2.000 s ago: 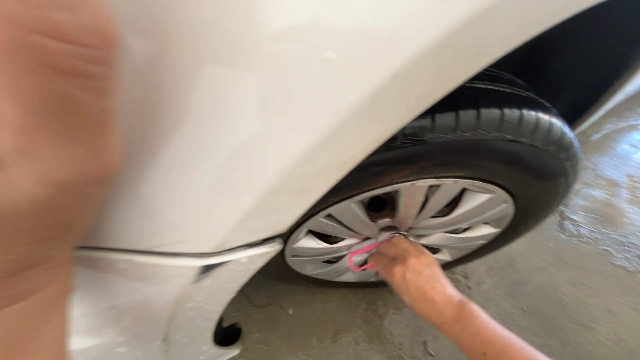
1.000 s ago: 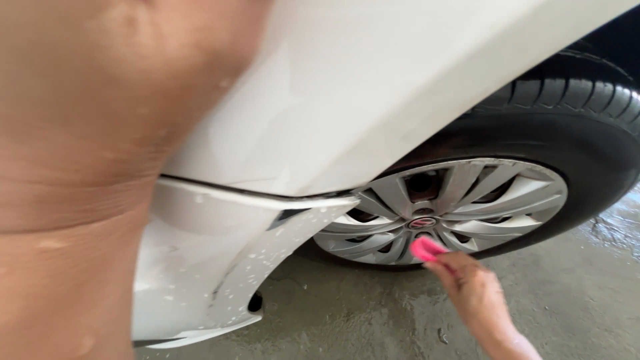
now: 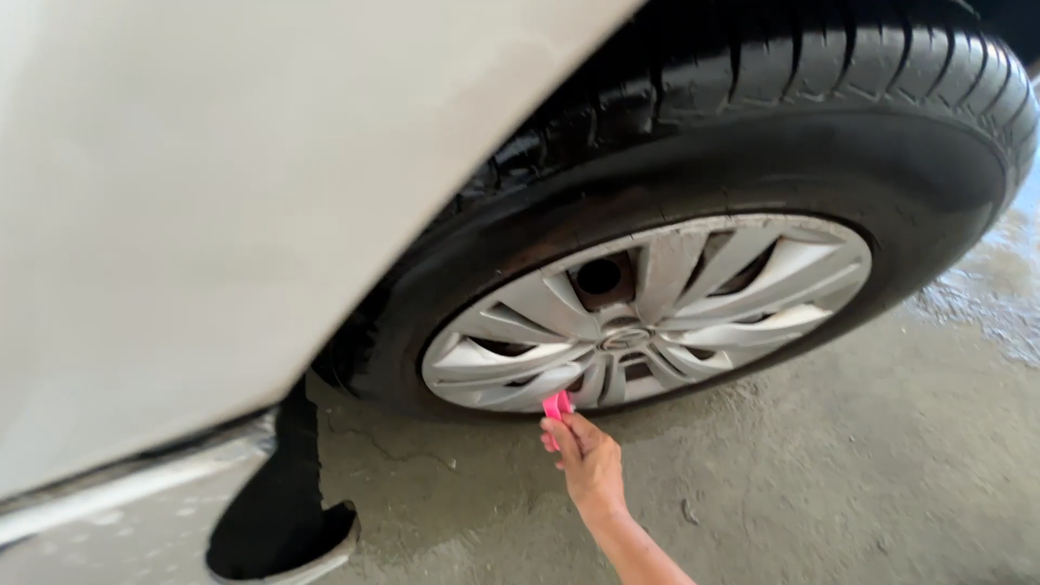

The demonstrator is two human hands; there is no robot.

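Observation:
My right hand (image 3: pixel 589 459) reaches up from the bottom edge of the head view, its fingers closed on a pink brush (image 3: pixel 557 406), most of which the fingers hide. The brush is at the lower left rim of a silver multi-spoke wheel cover (image 3: pixel 662 272) with a round emblem (image 3: pixel 625 339) at its centre. Around the cover is a black car tyre (image 3: pixel 812 162), its tread partly shiny. My left hand is out of view.
A white car body panel (image 3: pixel 203 203) fills the left side. Below it, a lower panel (image 3: pixel 122 520) bears pale drops beside a dark opening. Concrete floor (image 3: pixel 812 463) lies under the wheel, wet at the far right (image 3: pixel 991 276).
My left hand, large at the left side before, has gone out of view. My right hand has moved with the pink brush from near the hub to the cover's lower left edge. The view is closer to the wheel.

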